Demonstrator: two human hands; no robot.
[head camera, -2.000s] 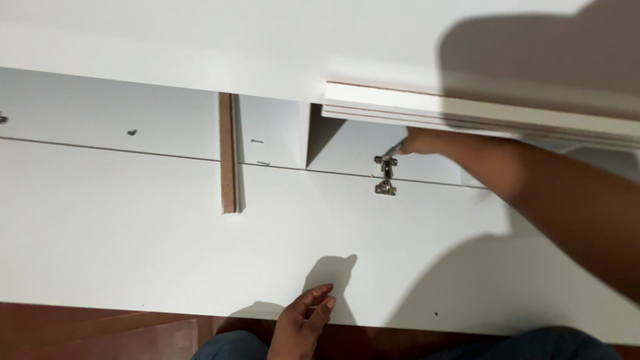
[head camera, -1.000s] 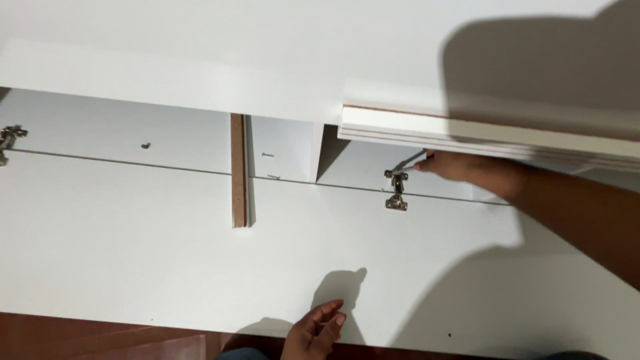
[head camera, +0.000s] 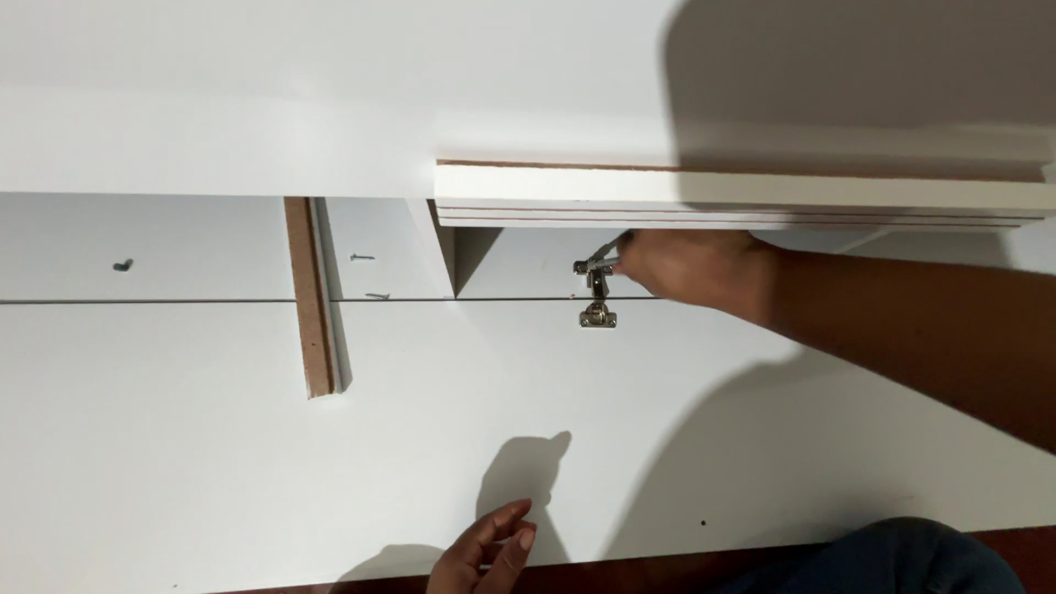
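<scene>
My right hand (head camera: 689, 266) reaches in under the edge of stacked white boards (head camera: 569, 183) and grips a thin metal tool (head camera: 605, 263), perhaps a screwdriver or key. The tool's tip meets the upper plate of a metal cabinet hinge (head camera: 597, 285), whose lower plate is on the white panel (head camera: 462, 371). Most of the tool is hidden by the fingers. Low in the view, my left hand (head camera: 491, 551) is near the panel's front edge, fingers apart and half curled, holding nothing.
A narrow board strip with a raw brown edge (head camera: 309, 305) lies across the panel seam. Two screws (head camera: 361, 257) are right of it, and a small dark metal piece (head camera: 123, 265) is at the left. An upright white divider (head camera: 436, 247) stands left of the hinge.
My right hand has come closer to the hinge, and the tool's tip is now at its upper plate. My left hand stays near the front edge.
</scene>
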